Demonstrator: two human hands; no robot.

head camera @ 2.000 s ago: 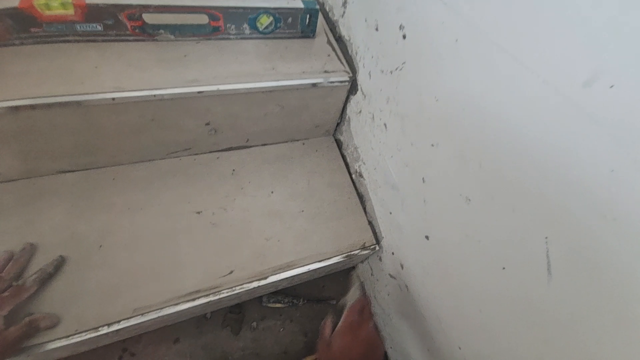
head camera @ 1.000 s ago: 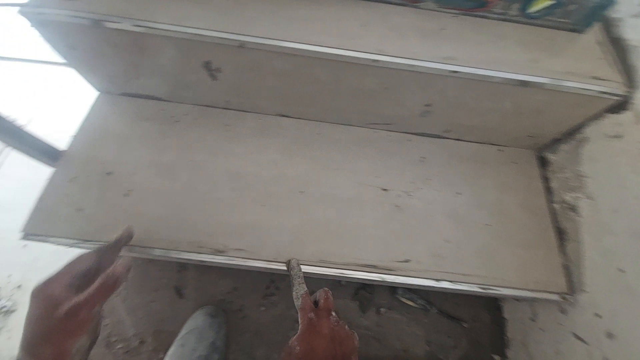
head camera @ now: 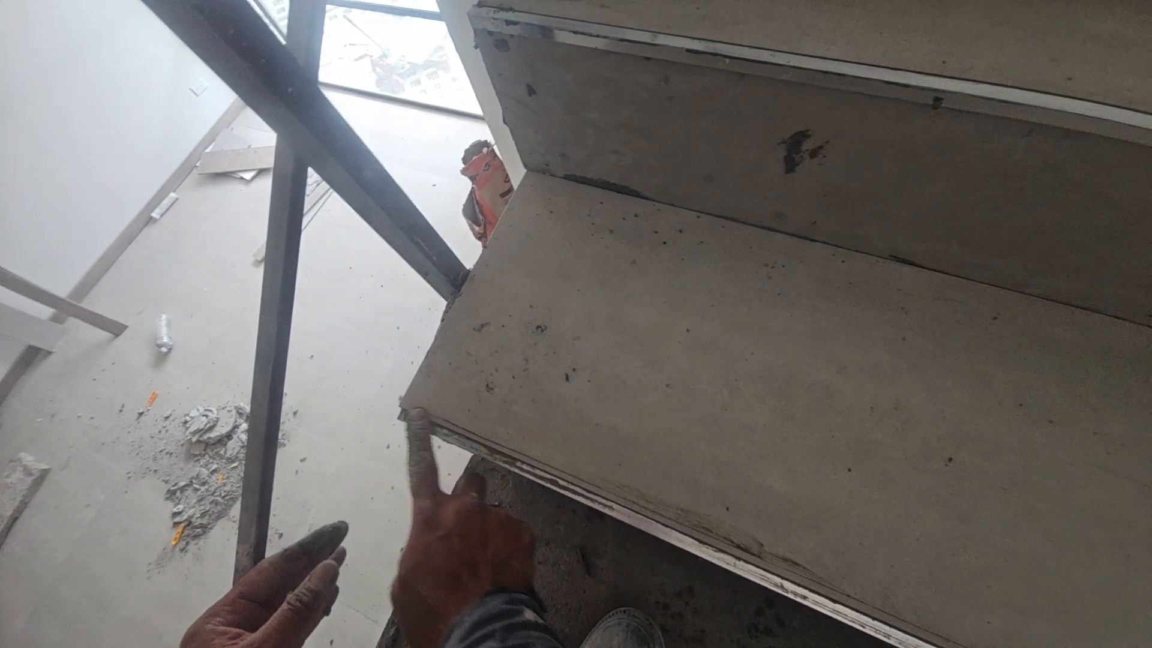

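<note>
My right hand (head camera: 459, 549) reaches up from the bottom with its index finger extended, the fingertip on the left front corner of the tiled stair tread (head camera: 738, 387). Its other fingers are curled, and no tool shows in it. A pale metal edge trim (head camera: 666, 531) runs along the tread's front. Left of it, my left hand (head camera: 279, 594) is raised beside the stair with fingers extended close together, touching nothing visible. The tiled riser (head camera: 810, 153) behind the tread has a dark smudge. Dust and dark specks lie on the tread.
Dark metal bars (head camera: 279, 315) cross at the stair's open left side. On the floor far below are a rubble heap (head camera: 211, 459), a plastic bottle (head camera: 163, 333), tile offcuts (head camera: 236, 160) and a red bag (head camera: 489, 193). A shoe tip (head camera: 623, 630) shows at the bottom.
The view has swung left to the stair's open side. My right hand has moved from the middle of the tread's front edge to its left corner.
</note>
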